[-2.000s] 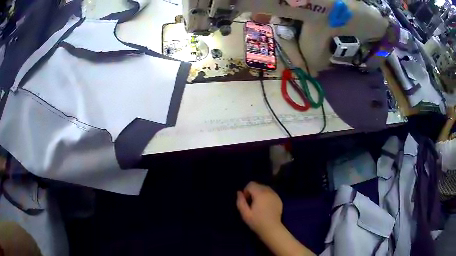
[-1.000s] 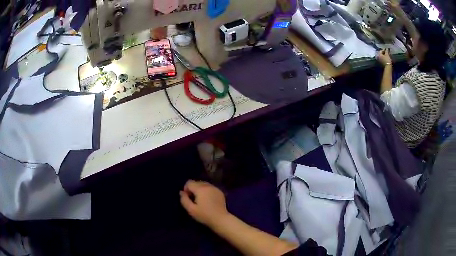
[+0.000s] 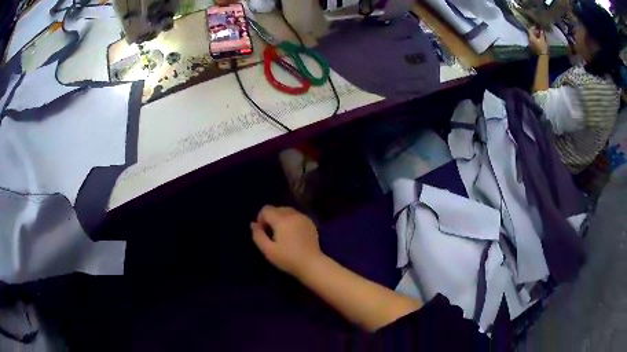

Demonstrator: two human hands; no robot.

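My right hand (image 3: 287,238) is over the dark area below the table edge, fingers curled; I see nothing in it, and the fingertips are partly hidden. My left hand is not in view. A large garment panel (image 3: 65,148), pale side up with dark edges, lies at the left of the white table (image 3: 206,130) and hangs over its front edge. The bundle of cut pieces (image 3: 450,230), pale and dark, is heaped at the right below table height, beyond my forearm.
The sewing machine head (image 3: 148,17) is at the top left. A smartphone (image 3: 229,31) with its cable, scissors (image 3: 294,67) and a curved dark panel (image 3: 381,58) lie right of it. Another person (image 3: 584,89) sits at a neighbouring machine, top right.
The view has swung right, then tilted down, so the panel sits further left and the neighbour shows. My right hand stays curled below the table edge.
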